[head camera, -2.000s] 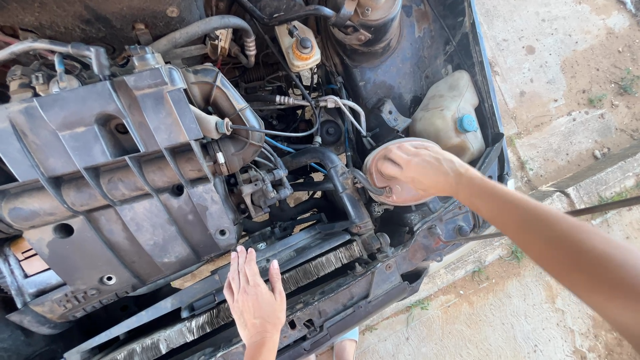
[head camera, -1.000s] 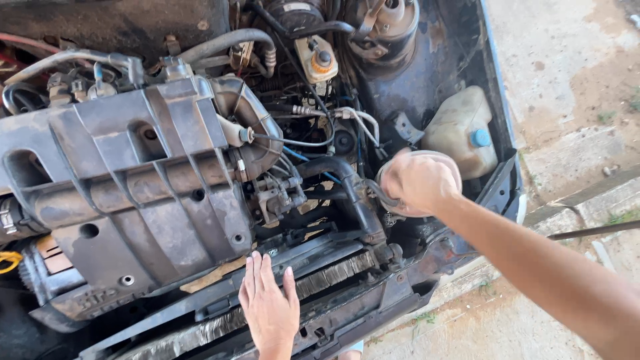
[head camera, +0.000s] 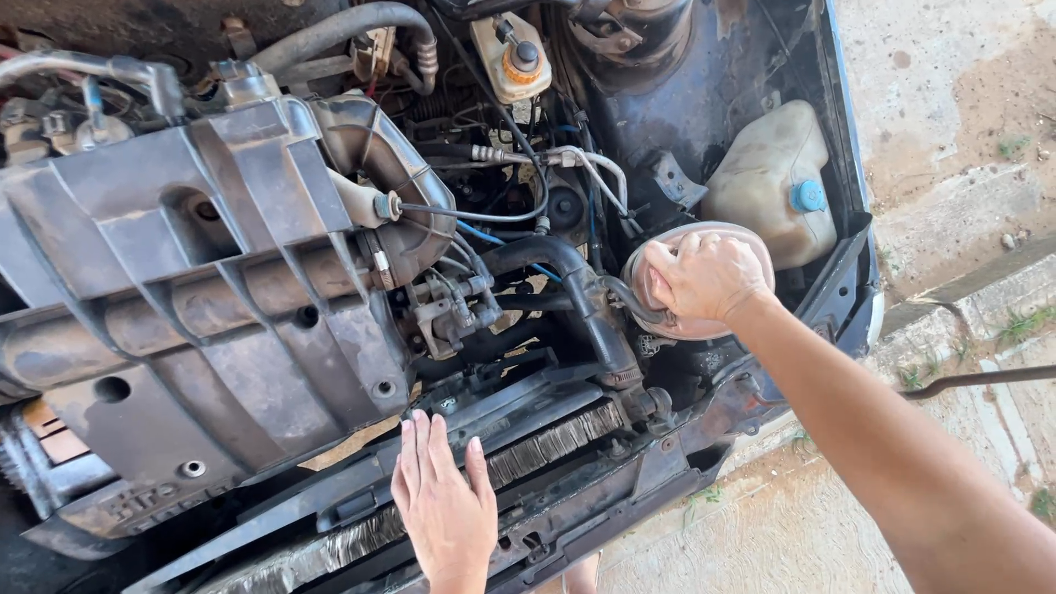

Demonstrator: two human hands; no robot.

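Observation:
My right hand (head camera: 705, 276) is closed over the top of a round, pale pinkish coolant expansion tank (head camera: 747, 239), its fingers curled down on the lid area; its cap is not visible. A black radiator hose (head camera: 590, 318) runs beside the tank. My left hand (head camera: 447, 495) lies palm down, fingers extended, over the front edge by the radiator (head camera: 553, 445), holding nothing. To the left is a large plastic engine cover (head camera: 247, 346). Behind the tank stands a whitish washer fluid reservoir (head camera: 771, 181) with a blue cap (head camera: 808, 196).
A brake fluid reservoir (head camera: 511, 62) sits at the top beside the strut tower (head camera: 631, 33). The metal front crossmember (head camera: 610, 487) runs along the near edge. A dark rod (head camera: 982, 379) extends over the concrete ground (head camera: 932, 82) on the right.
The right hand stays on the round tank, its wrist and fingers turned somewhat differently. The left hand remains by the radiator. The view has shifted slightly.

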